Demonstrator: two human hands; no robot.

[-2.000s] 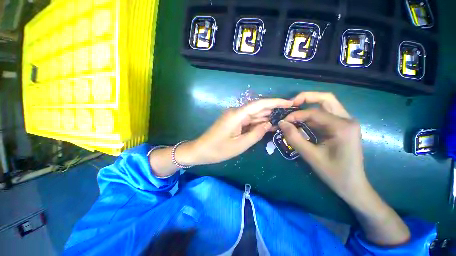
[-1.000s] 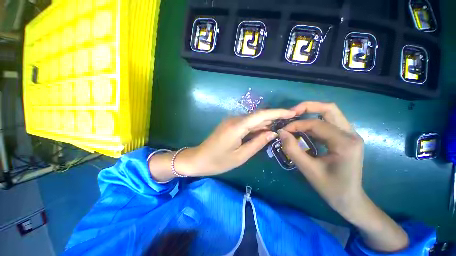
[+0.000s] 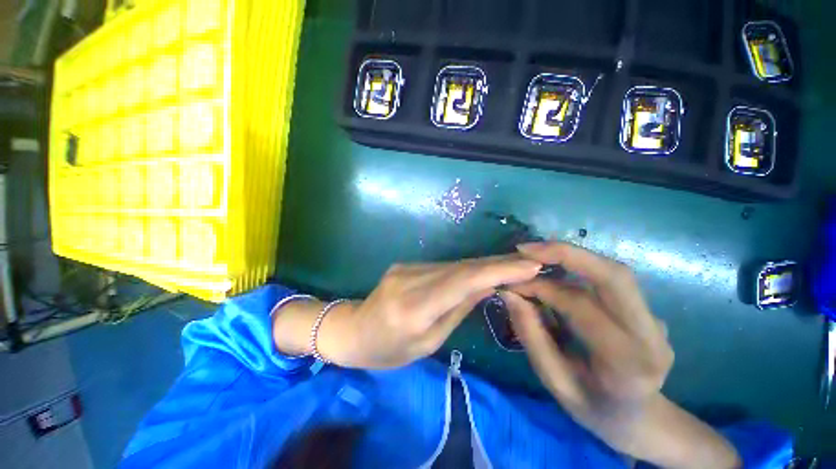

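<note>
My left hand (image 3: 417, 307) and my right hand (image 3: 596, 334) meet at the fingertips above the green mat. The small black component held between them in the earlier frames is now almost wholly hidden; only a dark sliver shows between the fingertips. A watch housing (image 3: 503, 322) lies on the mat below the hands, mostly covered by my right hand. Its pale rim shows at the left side.
A black foam tray (image 3: 568, 160) with several housings stands at the top. A yellow tray stack (image 3: 137, 156) stands at left. Tiny loose parts (image 3: 457, 202) lie above my hands. A spare housing (image 3: 777, 284) and a blue bin (image 3: 820, 256) are at right.
Both hands sit lower in the view, and the trays have shifted down slightly too. The fingertips have closed over the black component, and my right hand covers more of the housing.
</note>
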